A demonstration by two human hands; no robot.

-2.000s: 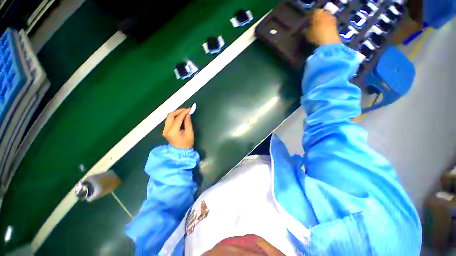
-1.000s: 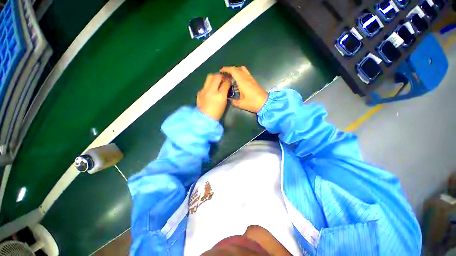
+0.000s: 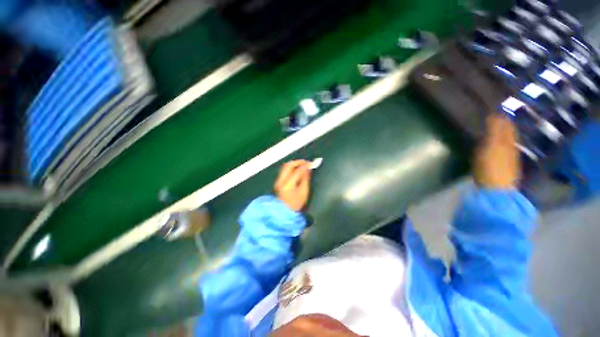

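The frame is blurred. My left hand (image 3: 294,184) is over the dark green bench near the pale rail, its fingertips closed on a small white wiping cloth (image 3: 316,163). My right hand (image 3: 498,153) is at the near edge of the black foam tray (image 3: 454,89) on the right; its fingers are blurred and I cannot tell whether they hold a unit. Rows of watch units (image 3: 543,125) sit in the tray. Several units stand in a line on the green conveyor belt, one of them (image 3: 335,93) just beyond the rail.
A solvent bottle (image 3: 187,224) lies or stands by the rail at the left. Stacked trays with a blue one on top (image 3: 75,99) are at far left. A dark tray pile (image 3: 283,23) is across the belt. A blue stool (image 3: 585,158) is under the foam tray.
My hands, together on a dark unit one second ago, are now apart. My right hand has moved right to the foam tray. The view has shifted and more units show on the belt.
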